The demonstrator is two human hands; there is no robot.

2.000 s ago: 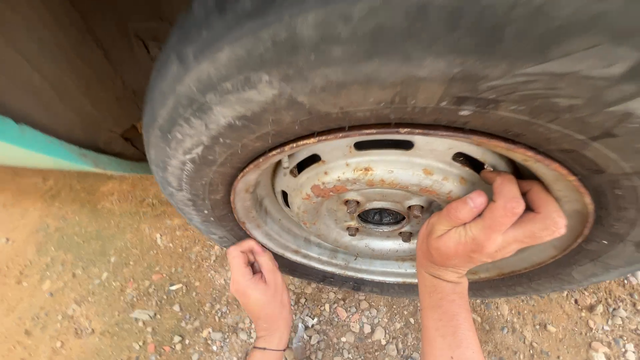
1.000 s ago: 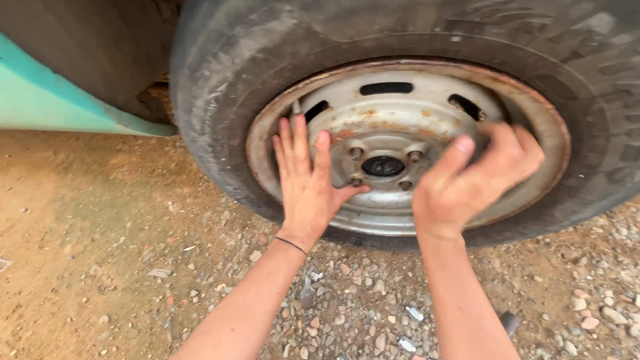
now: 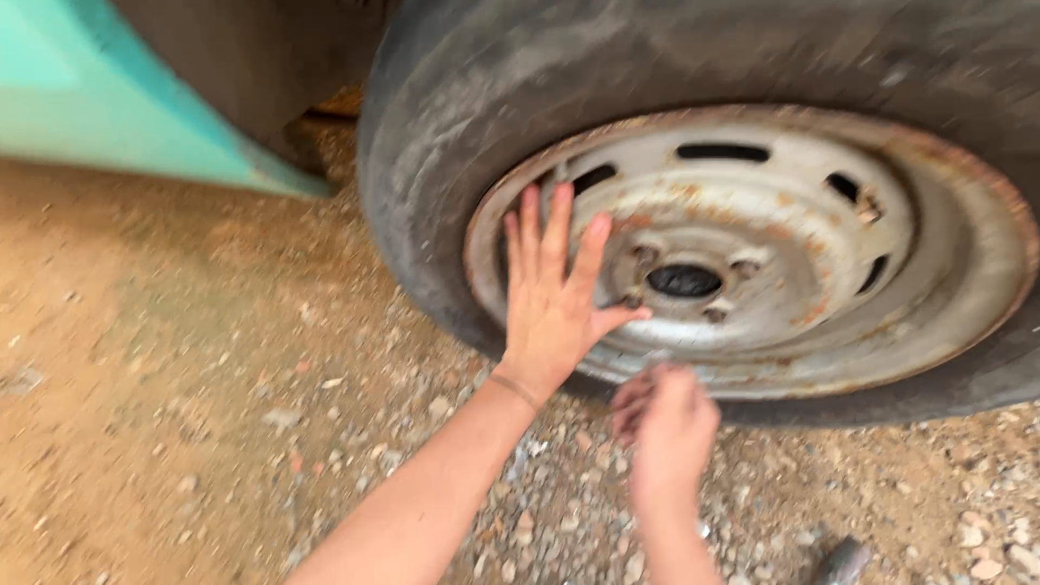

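Observation:
A rusty silver steel wheel rim (image 3: 731,195) with a black center cap (image 3: 684,280) and several lug nuts around it fills the right side, inside a worn rubber tire (image 3: 431,187). My left hand (image 3: 552,301) lies spread on the left part of the rim, its thumb by a lower lug nut and its fingertips near a vent slot and the valve stem (image 3: 561,171). My right hand (image 3: 668,414), blurred, is curled in front of the rim's lower edge; whether it holds something small cannot be made out.
A turquoise vehicle body panel (image 3: 162,122) ends in a low corner left of the tire. Beneath is dirt ground with gravel (image 3: 561,496). A dark cylindrical object (image 3: 843,562), blurred, lies at the bottom right.
My left hand was curled below the rim two seconds ago, then came to lie spread on it. My right hand has left the rim's right side and moved down and left. The view has shifted.

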